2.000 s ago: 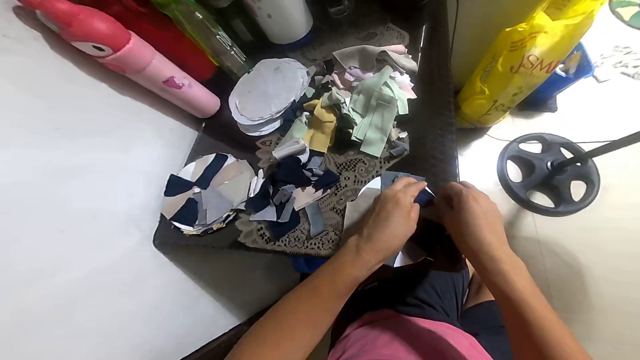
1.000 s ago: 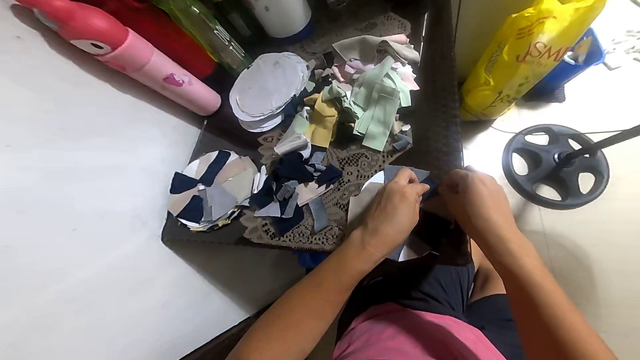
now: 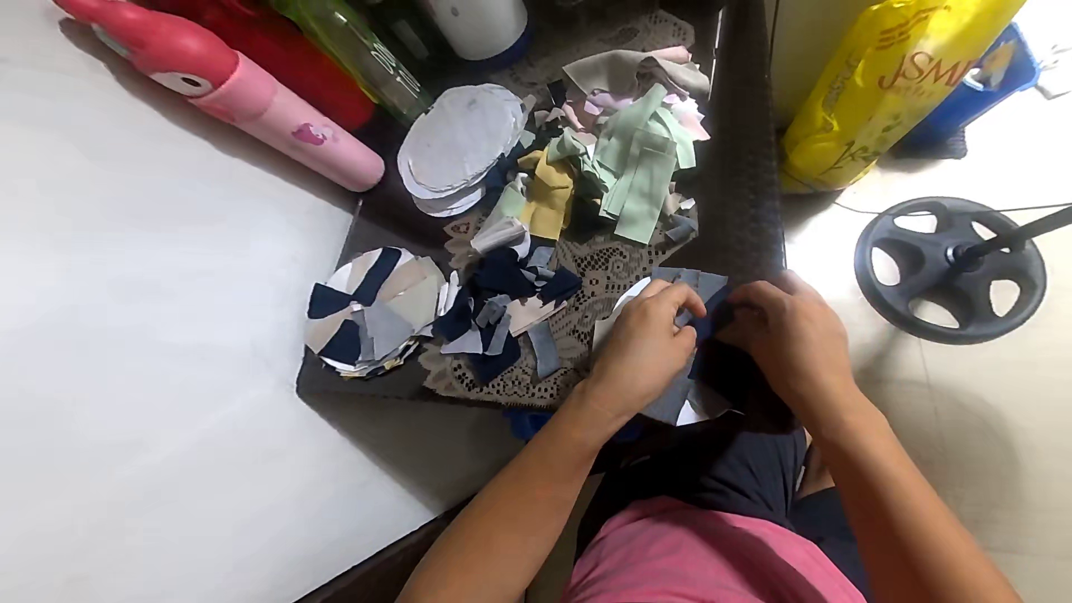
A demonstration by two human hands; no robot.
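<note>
My left hand (image 3: 649, 347) rests on a pale disc partly covered with grey and navy fabric pieces (image 3: 666, 402), near the front edge of the table; its thumb and forefinger are close together at the cloth. Just right of it, my right hand (image 3: 787, 335) has its fingers bent at the dark navy fabric's edge; whether they grip it is hidden. To the left lie loose navy, grey and beige scraps (image 3: 502, 310) on a lace cloth (image 3: 578, 343). Farther left is a stack of discs covered in fabric wedges (image 3: 377, 310). Plain white discs (image 3: 461, 138) are piled behind, beside green and mustard strips (image 3: 641, 180).
A pink bottle-shaped case (image 3: 293, 130) and a green bottle (image 3: 360, 59) lie at the back left, with a white container (image 3: 481, 25) beside them. Right of the dark table (image 3: 749, 167) stand a yellow plastic bag (image 3: 879, 100), a blue bin (image 3: 971, 96) and a black wheel-shaped base (image 3: 950, 268).
My hands have drawn slightly apart. More of the grey and navy pieces on the disc shows between and below them now.
</note>
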